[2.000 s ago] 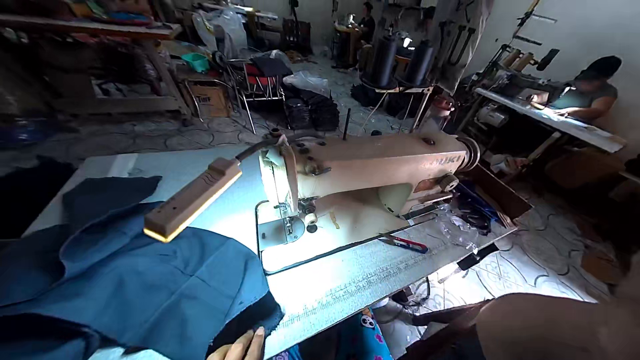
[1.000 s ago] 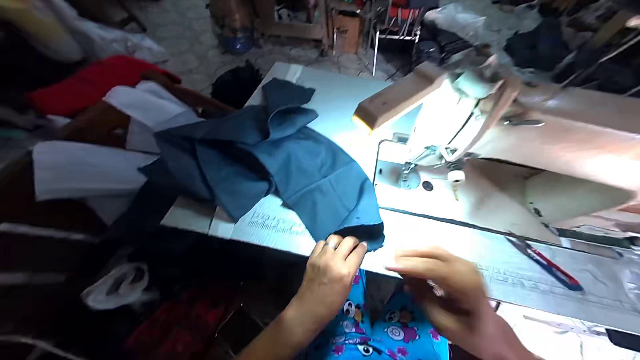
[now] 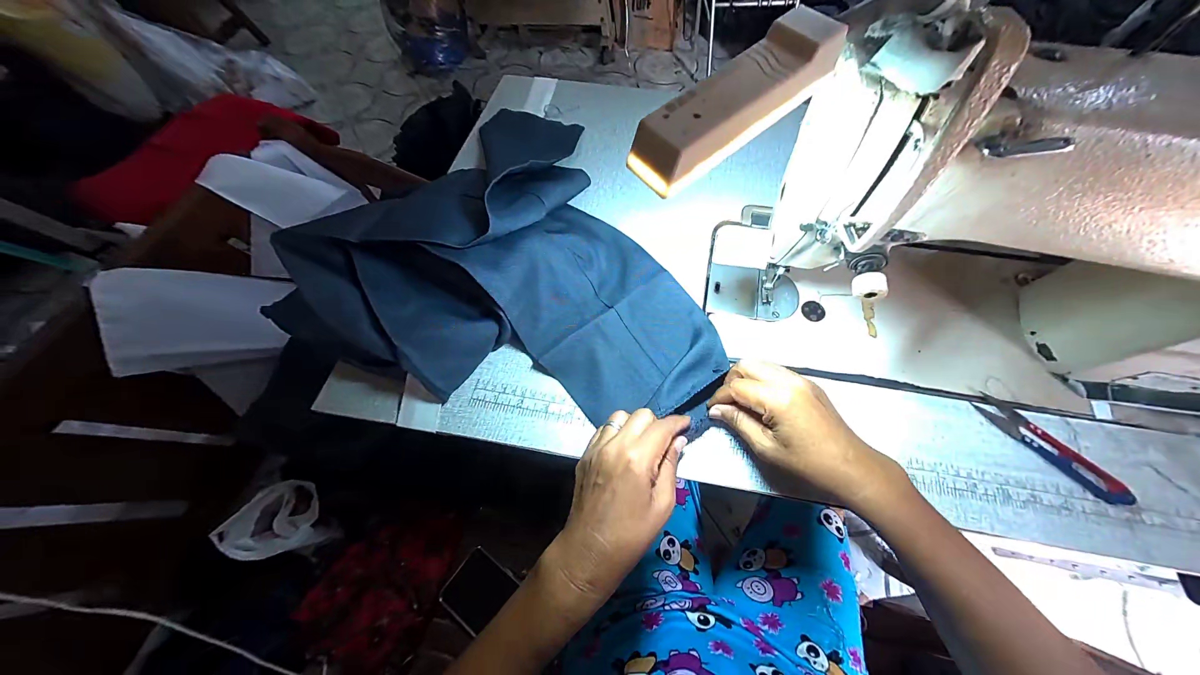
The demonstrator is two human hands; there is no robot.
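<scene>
Dark blue fabric lies in folds on the sewing table, left of the needle area of an industrial sewing machine. At the table's front edge my left hand pinches the fabric's near edge between thumb and fingers. Just to its right, my right hand grips the same edge near the corner, fingertips closed on the cloth. The presser foot stands beyond my hands, and no fabric lies under it. A lit lamp shines on the needle plate.
Thread snips with red and blue handles lie on the table at right. White fabric pieces and a red cloth are at left. A plastic bag and a phone sit below the table's edge.
The view has swung down and left since the earliest frame. My right hand, apart from the cloth one second ago, has moved left and taken hold of its edge.
</scene>
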